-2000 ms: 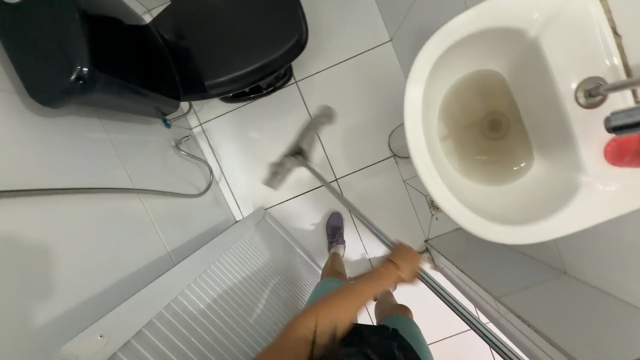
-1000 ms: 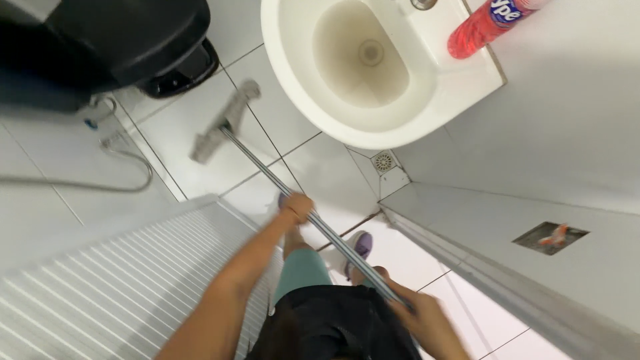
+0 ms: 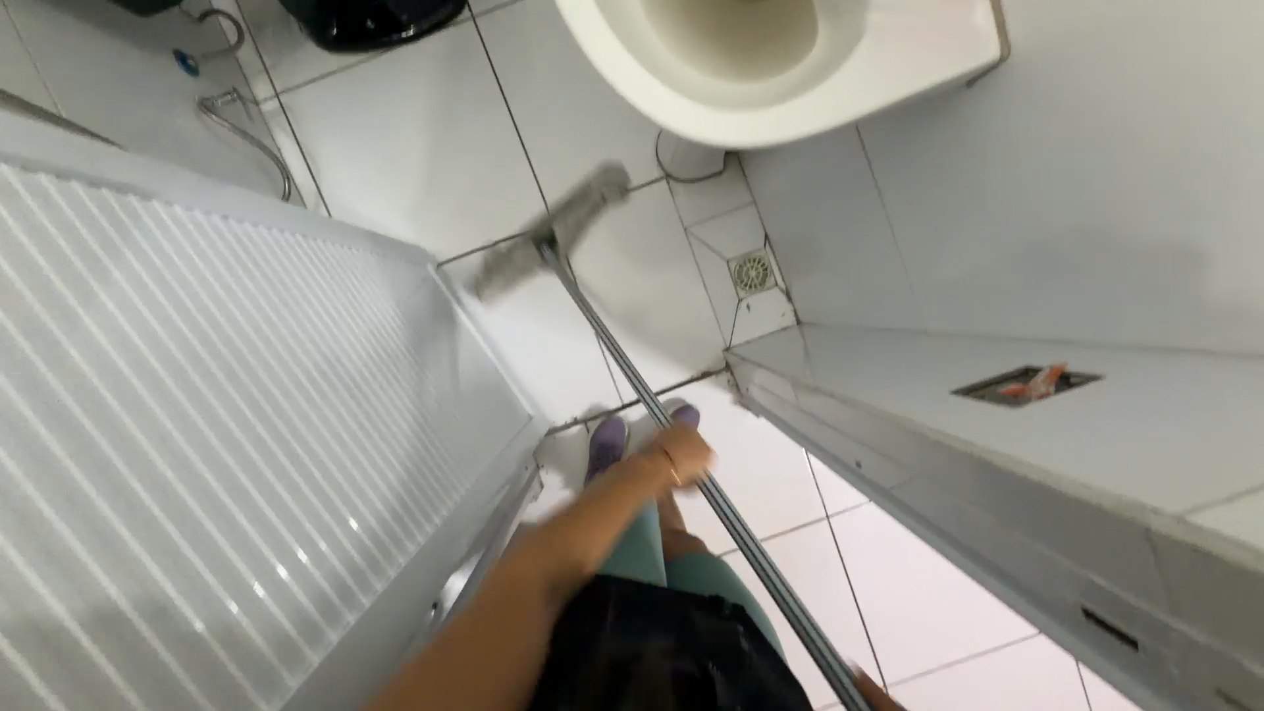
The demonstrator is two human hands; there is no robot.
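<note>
My left hand (image 3: 683, 454) is closed around the middle of a striped metal pole (image 3: 736, 528), above my purple shoes. At the bottom right edge, only part of my right hand (image 3: 874, 691) shows beside the pole's upper end; most of it is out of frame. The pole runs down to a wide floor squeegee or mop head wrapped in a grey cloth (image 3: 583, 212), which is blurred and lies on the white floor tiles (image 3: 395, 148) between the ribbed door and the sink.
A white sink (image 3: 760, 114) with cloudy water is at the top, a black toilet (image 3: 375, 25) at the upper left. A ribbed white door panel (image 3: 247, 395) fills the left. A floor drain (image 3: 752, 273) lies by the right wall; a door frame (image 3: 889, 464) runs along the right.
The cloth-covered head has moved away from beside the toilet, towards my feet and the doorway. The view has shifted a lot. My right hand has mostly left the frame.
</note>
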